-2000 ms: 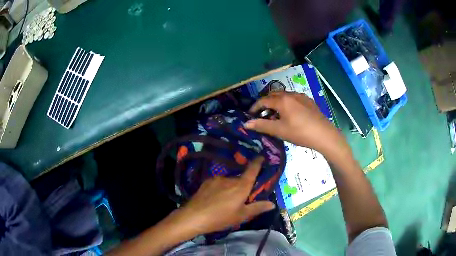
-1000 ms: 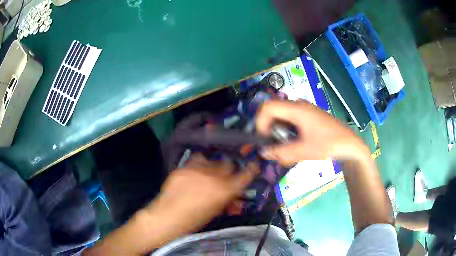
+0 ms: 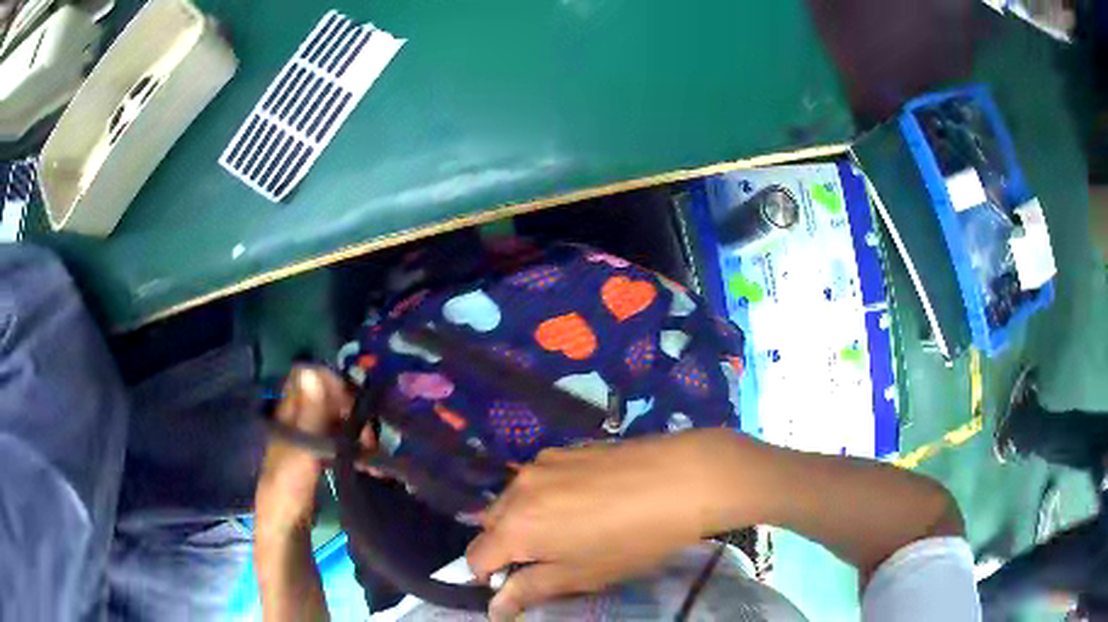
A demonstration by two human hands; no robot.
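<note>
A soft navy bag [image 3: 565, 334] with orange, pink and pale blue hearts lies in front of me, at my lap below the bench edge. My left hand [image 3: 311, 407], slightly blurred, is closed on a dark strap at the bag's left side. My right hand [image 3: 589, 516] lies across the near side of the bag with its fingers curled around the lower end of the dark strap loop [image 3: 395, 571]. A small pale thing shows at its fingertips, too small to tell. Part of the bag's near side is hidden by my right hand and forearm.
The green bench [image 3: 486, 109] holds a sheet of black strips [image 3: 310, 107] and a cream housing [image 3: 140, 116]. A round-topped bottle [image 3: 766, 216] lies on the printed carton [image 3: 808, 346]. A blue bin [image 3: 982, 219] sits beyond it. Another person's dark-clothed leg [image 3: 55, 437] is at left.
The bag now shows its heart pattern broadly. My left hand has moved left to the strap. My right hand has come down from the bag's far side to its near side. The view has shifted.
</note>
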